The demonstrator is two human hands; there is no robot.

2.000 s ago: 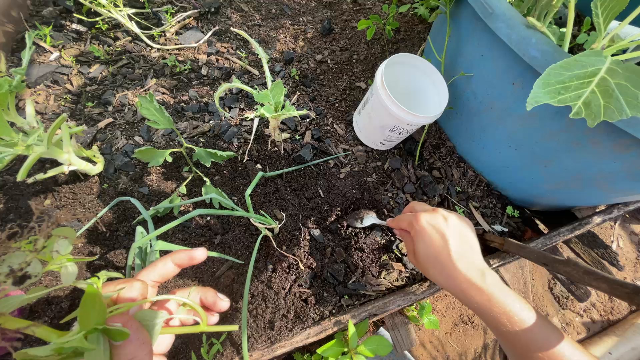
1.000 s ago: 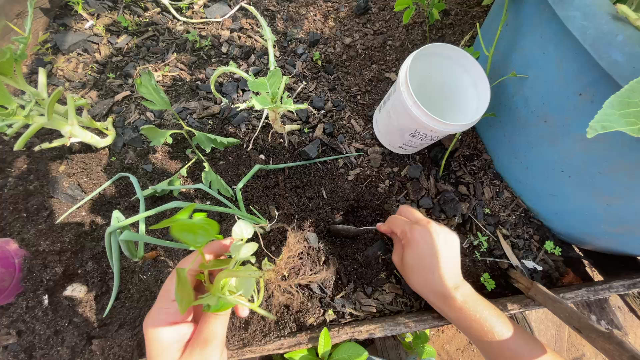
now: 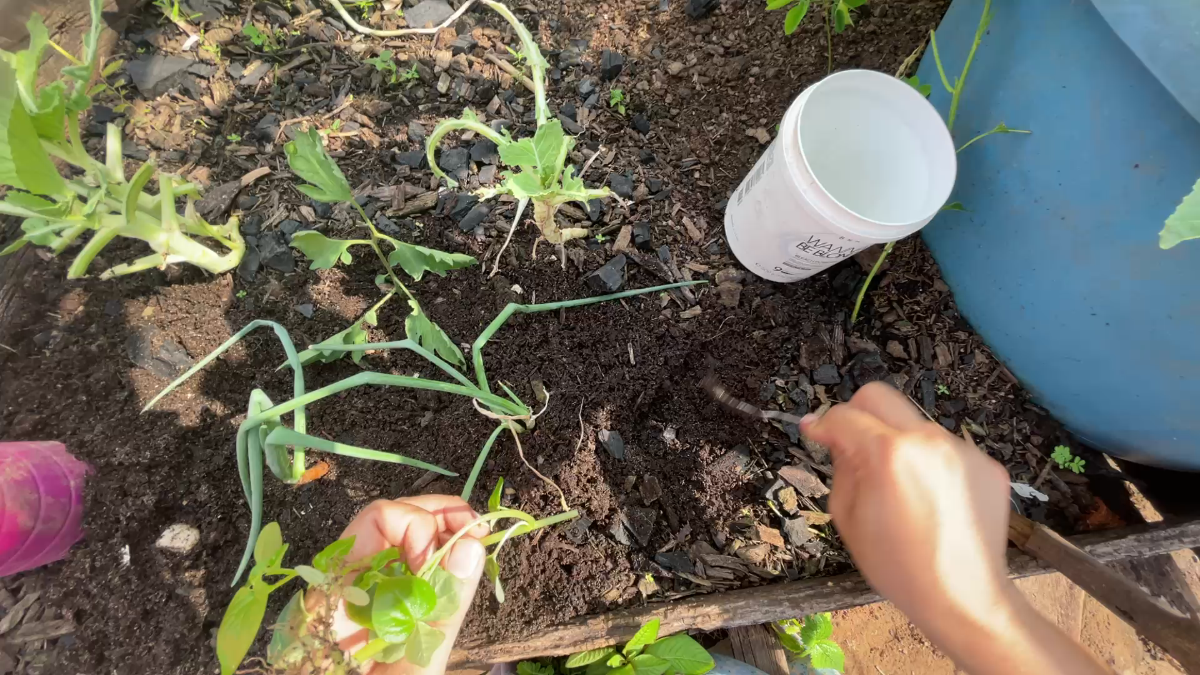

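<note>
My left hand (image 3: 417, 553), at the lower middle, grips a leafy green cutting (image 3: 403, 605) by its stems; a cut stem end points right over the soil. My right hand (image 3: 914, 497) is closed around a small metal spoon (image 3: 750, 405), whose soil-stained bowl is blurred just above the dark soil (image 3: 656, 375). Between and above my hands, a spring onion plant (image 3: 375, 380) with bent leaves lies on the soil, its pale base toward the middle. A lobed-leaf seedling (image 3: 375, 234) stands behind it. A white plastic tub (image 3: 844, 178), open at the top, rests tilted beyond my right hand.
A large blue plastic container (image 3: 1078, 253) fills the right side. The bed's wooden edge (image 3: 750, 600) runs along the near side, with a stick (image 3: 1106, 581) across it at right. Uprooted plants (image 3: 159, 225) lie at left and top; a pink object (image 3: 37, 506) is at far left.
My left hand turned, and the cutting now points its stem end right. The fibrous roots seen one second ago beside it no longer show there. My right hand keeps the spoon over the soil.
</note>
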